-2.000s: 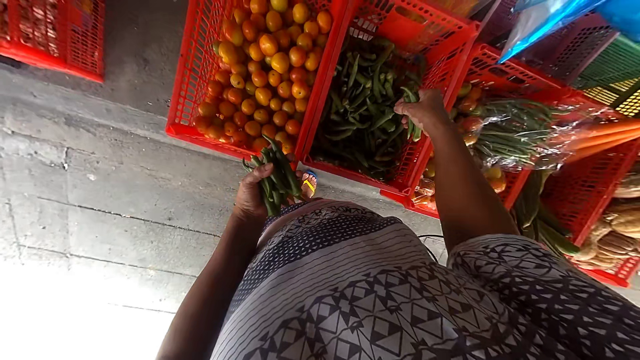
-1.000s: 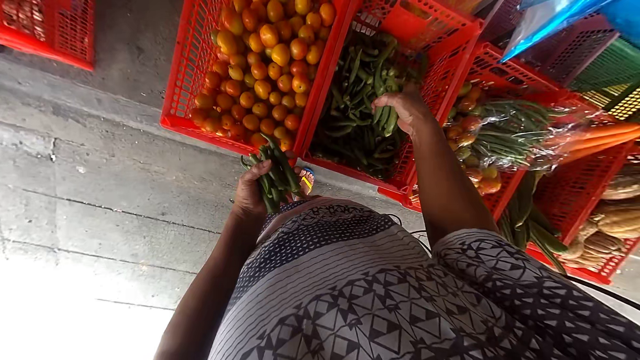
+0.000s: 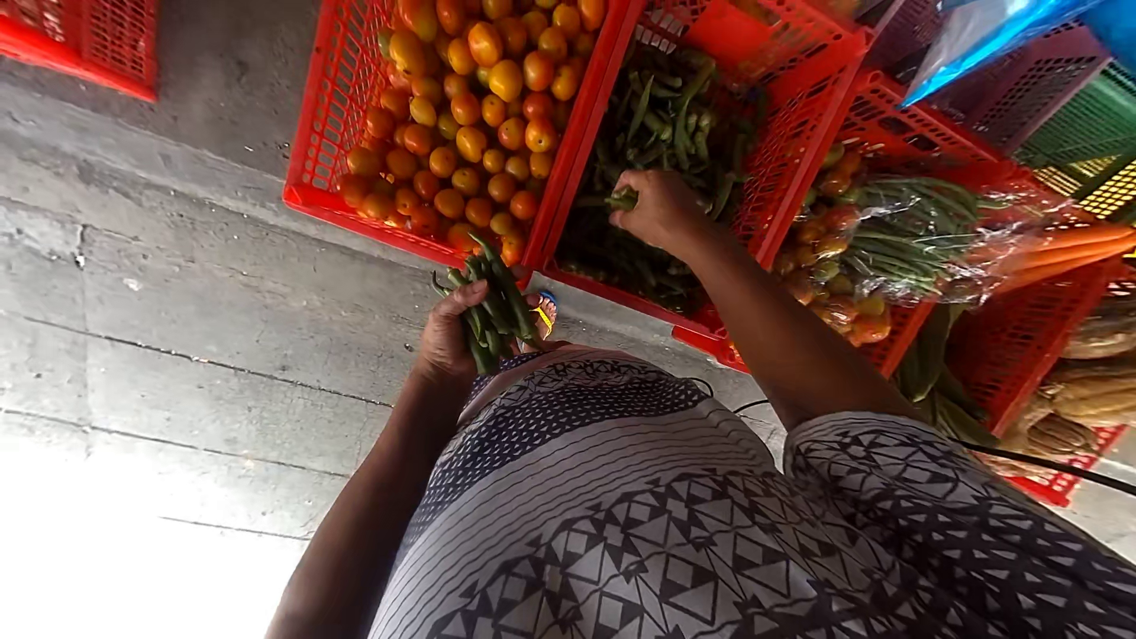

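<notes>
My left hand [image 3: 451, 333] grips a bunch of long green chili peppers [image 3: 497, 302], held just off the near edge of the crate of tomatoes. Over a red plastic crate [image 3: 612, 297] of green peppers [image 3: 679, 120], my right hand [image 3: 658, 209] is closed around green peppers whose ends show at its fingers; how many it holds is hidden. The loose peppers lie heaped below and beyond that hand.
Orange tomatoes [image 3: 470, 142] fill a red crate [image 3: 408, 238] on the left. To the right are plastic-wrapped long green beans [image 3: 914, 235], carrots [image 3: 1074, 253] and more crates. A blue plastic bag [image 3: 1003, 44] hangs at the upper right. A concrete step [image 3: 204, 177] runs beside the crates.
My right hand has moved left across the pepper crate, its fingers around peppers. My left hand still grips its bunch.
</notes>
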